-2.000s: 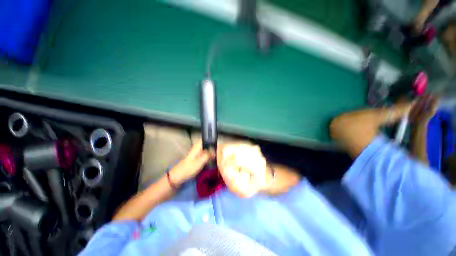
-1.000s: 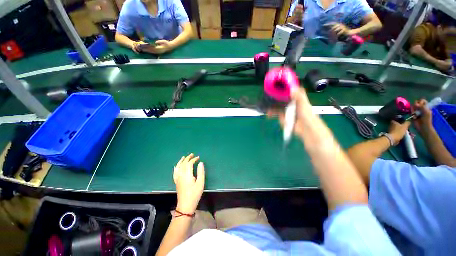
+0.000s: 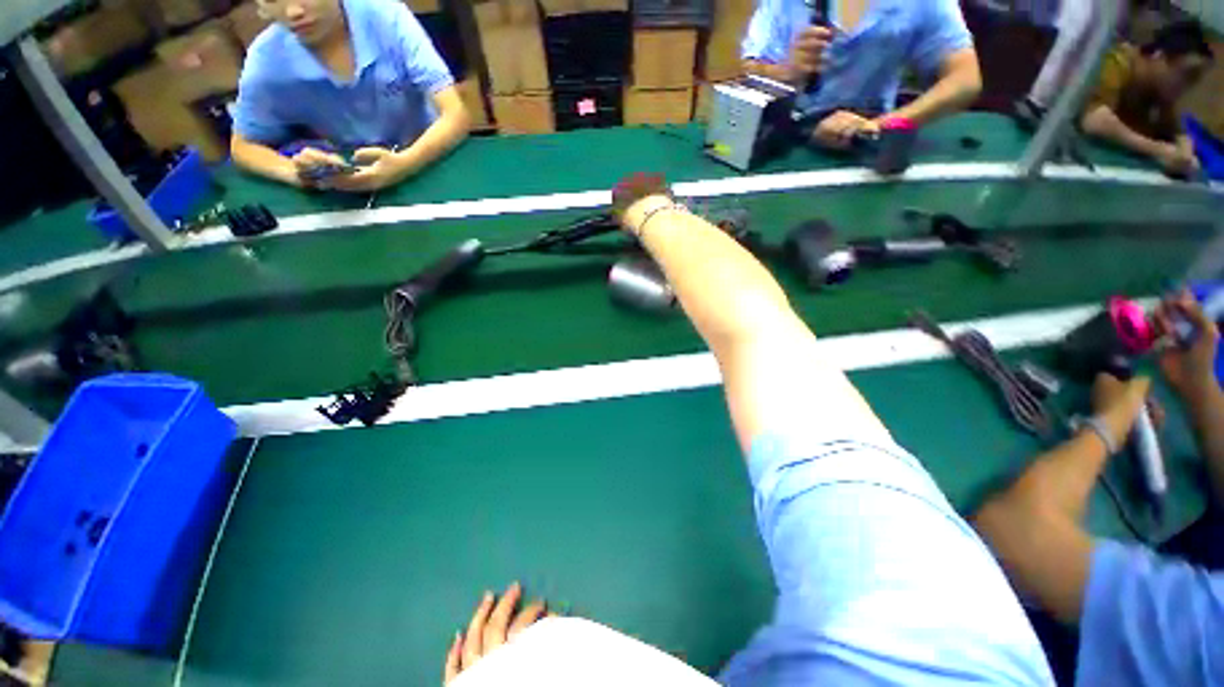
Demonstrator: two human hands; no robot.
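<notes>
My right arm reaches across to the conveyor. My right hand (image 3: 640,195) is small and blurred at a dark reddish spot beside a dryer cord; its fingers and any grip cannot be made out. A hair dryer's grey barrel (image 3: 642,283) lies on the conveyor just below my right wrist, partly hidden by the arm. My left hand (image 3: 493,629) is over the near green bench (image 3: 403,537) at the bottom, fingers apart and empty, partly covered by a white shape.
A blue bin (image 3: 128,503) stands at left, with black toothed clips (image 3: 360,401) on the white strip. Other dryers (image 3: 822,252) and a corded handle (image 3: 443,269) lie on the conveyor. A neighbour's arms (image 3: 1074,470) work on a dryer at right. Workers sit opposite, near a white box (image 3: 749,124).
My right hand has moved forward and left to the conveyor; the magenta-ended dryer it carried is no longer seen held up. The view has shifted, and my left hand sits lower in it.
</notes>
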